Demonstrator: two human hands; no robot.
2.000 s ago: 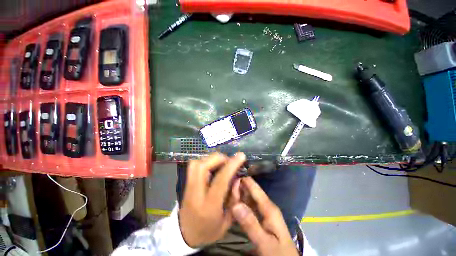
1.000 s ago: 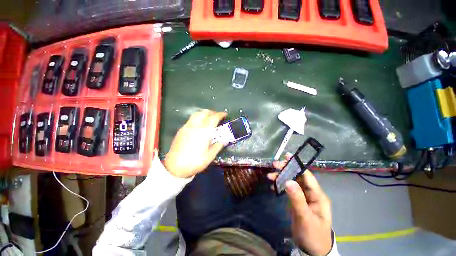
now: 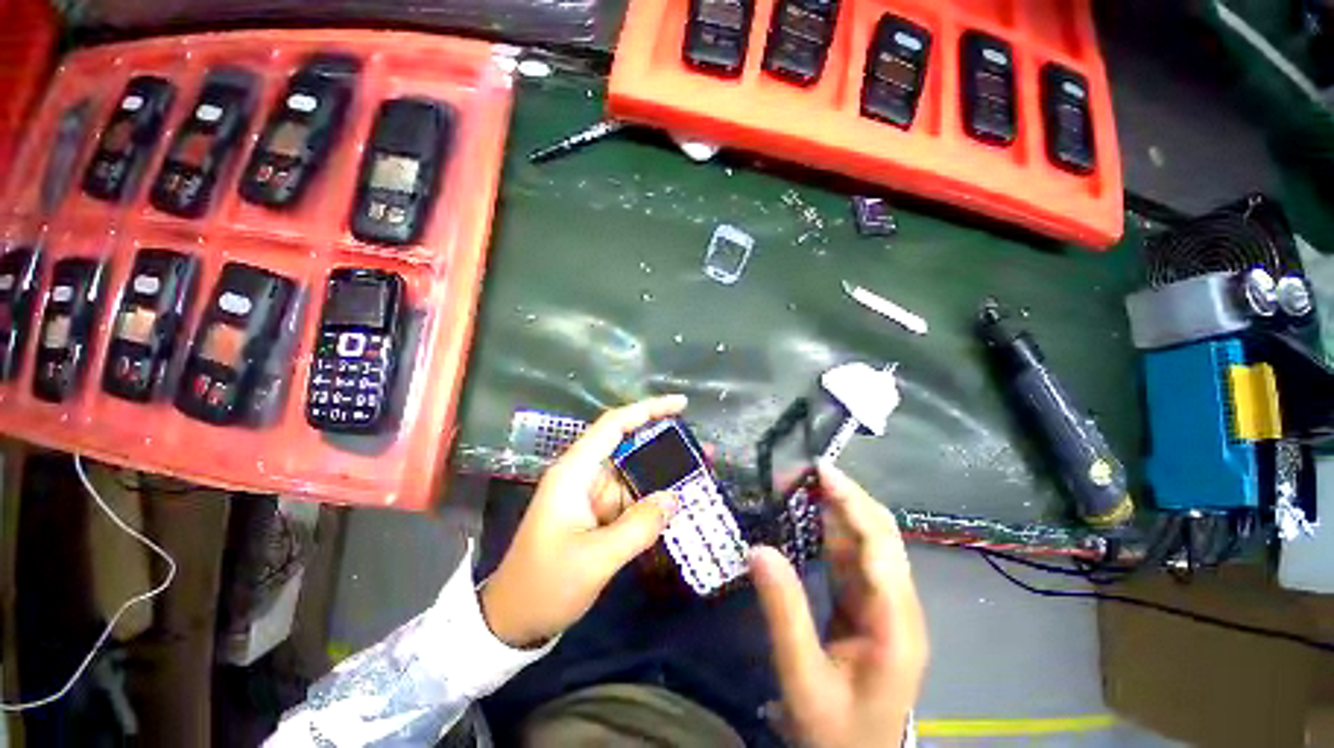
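My left hand [image 3: 563,548] holds the inner phone body [image 3: 688,512], its small dark screen at the upper end and its pale key area facing up. My right hand [image 3: 863,628] holds a thin black front housing [image 3: 797,504] between thumb and fingers, close to the right of the phone body. The housing's open window frame is at its top and keys show in its lower part. It is somewhat blurred, so whether the two parts touch is hard to tell. Both are held over the mat's front edge.
Red trays of black phones stand at left [image 3: 476,278] and back [image 3: 878,154]. On the green mat lie a clear lens [image 3: 727,252], a white strip [image 3: 887,308], screws, a dotted sheet [image 3: 549,433], white scrap [image 3: 860,395] and an electric screwdriver [image 3: 1053,417]. A blue device [image 3: 1192,431] stands right.
My left hand has lifted the phone body off the mat and turned it upright. My right hand has brought the front housing left beside it. The camera view has shifted.
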